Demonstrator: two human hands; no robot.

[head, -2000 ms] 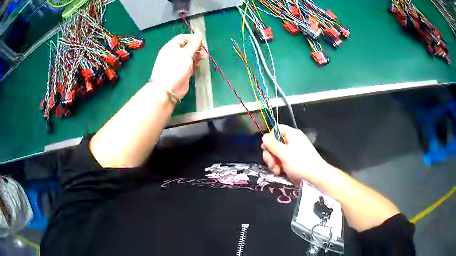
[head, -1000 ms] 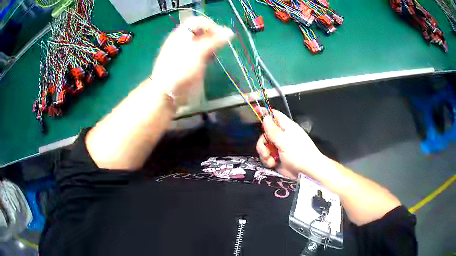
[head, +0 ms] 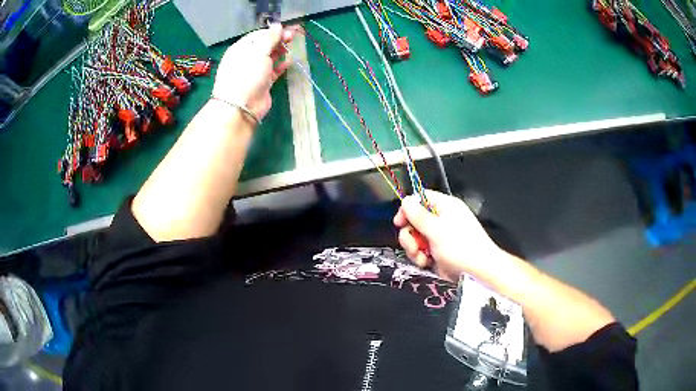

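My right hand [head: 439,233] is closed around the connector end of a wire harness [head: 410,164] above my lap; a bit of red-orange housing shows under the fingers. Its wires fan up and away over the bench edge. A red-black twisted pair [head: 352,98] curves among them. My left hand [head: 248,72] pinches the far ends of a blue and a yellow wire [head: 336,113] close to the black twisting head [head: 267,11] of the grey-white twisting machine [head: 221,21]. The fingertips partly hide the wire ends and the head.
A finished harness pile [head: 126,92] lies left of the machine, beside a green fan [head: 95,9]. An untwisted harness pile [head: 469,34] lies to the right, further bundles [head: 641,42] far right. A grey cable [head: 412,114] crosses the bench edge. A pale strip [head: 304,122] runs to the edge.
The red-black pair stretched from my left hand two seconds ago now hangs loose. My left hand now holds blue and yellow wires at the machine. My right hand keeps the harness.
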